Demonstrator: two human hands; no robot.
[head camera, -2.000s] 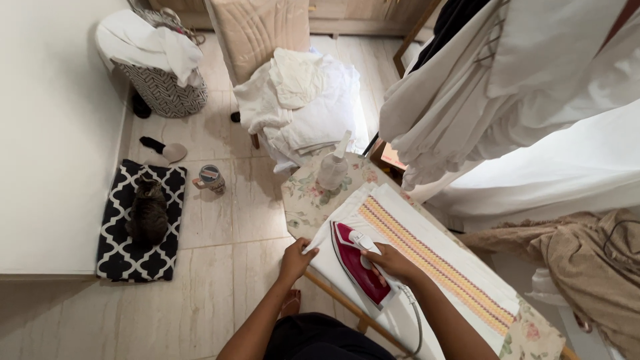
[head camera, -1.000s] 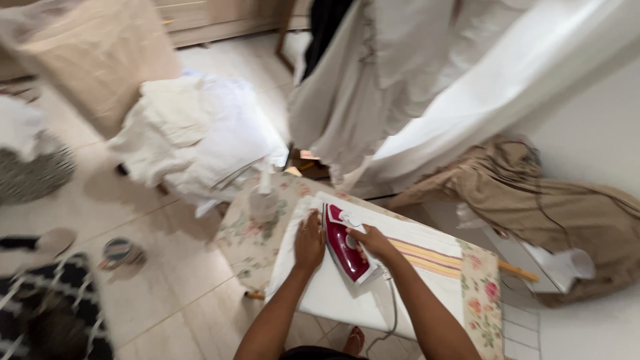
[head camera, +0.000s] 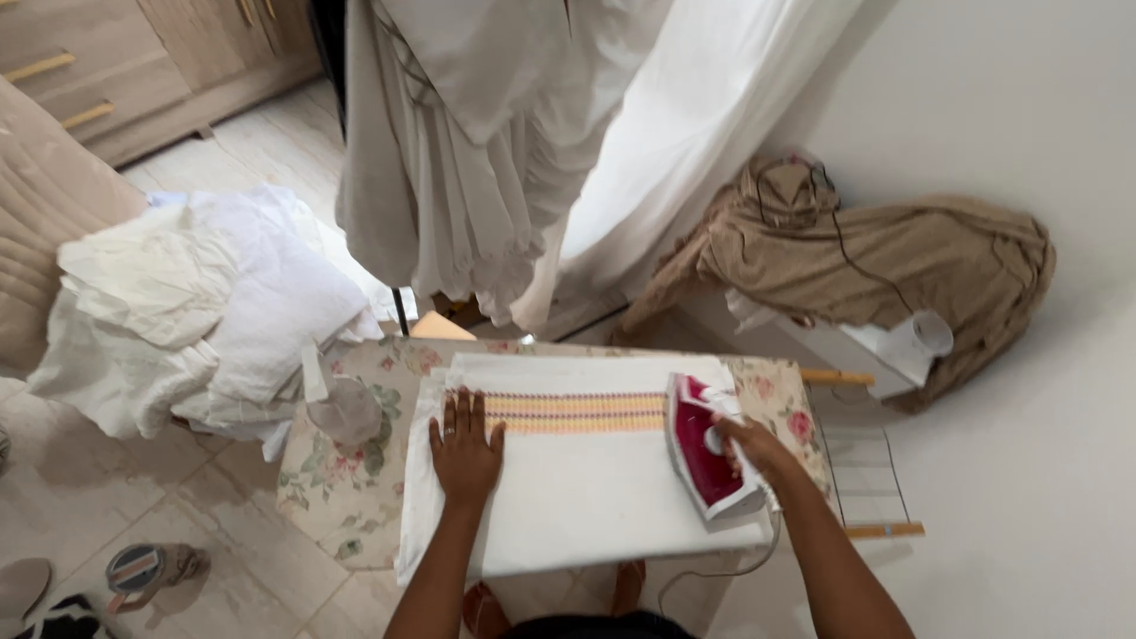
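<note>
A folded white cloth (head camera: 586, 497) with a yellow, orange and dark striped band lies on a floral-covered ironing board (head camera: 346, 524). My left hand (head camera: 468, 453) rests flat on the cloth's left part, fingers slightly apart over the end of the band, holding nothing. On the right part of the cloth, a magenta and white clothes iron (head camera: 706, 453) points away from me, its cord trailing from the heel. My right hand (head camera: 754, 453) grips its handle. A clear spray bottle (head camera: 342, 404) with a white head stands on the board, left of the cloth.
White laundry (head camera: 204, 302) is heaped beyond the board's left end. Pale garments (head camera: 470, 160) hang just past its far edge. A brown cloth (head camera: 887, 257) with a cord and a white cup (head camera: 930, 334) are at the right. A lidded mug (head camera: 146, 568) stands on the tiled floor.
The iron, in my right hand, has moved to the right end of the striped band. My left hand now lies flat, apart from the iron. The view has swung right.
</note>
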